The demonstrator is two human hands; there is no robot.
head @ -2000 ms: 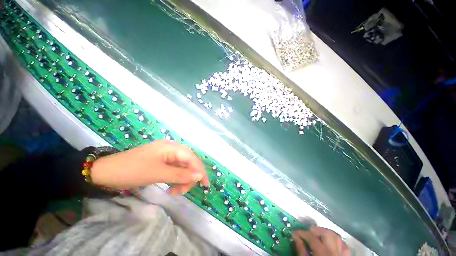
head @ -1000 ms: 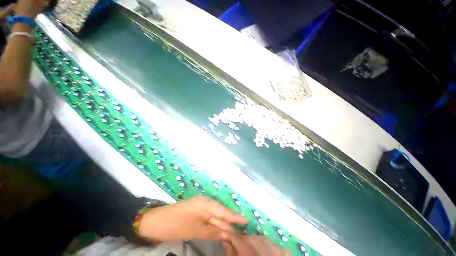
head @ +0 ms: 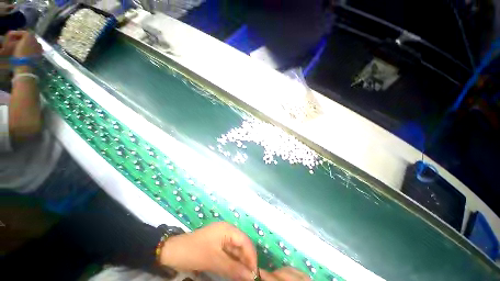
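My left hand (head: 211, 253), bare with a beaded bracelet, is over the near edge of the green circuit board strip (head: 156, 174). Its thumb and finger close around a tiny dark piece, too blurred to name. My right hand (head: 286, 274) is at the bottom edge, mostly cut off, its fingers meeting the left fingertips; whether it holds anything is hidden. The boards carry rows of small white and dark components. A loose pile of white components (head: 268, 141) lies on the dark green belt (head: 323, 206).
Pale metal rails (head: 219, 182) flank the boards. A neighbouring worker's arm (head: 26, 104) is at the left. A black bin of cream pieces (head: 82, 34) stands at upper left. The white ledge (head: 356, 144) holds a clear bag (head: 301, 99), a black tray (head: 438, 195) and a blue tray (head: 482, 236).
The view has swung left, bringing the neighbour's arm and bin into view. My right hand has come from farther right along the boards to meet my left fingertips.
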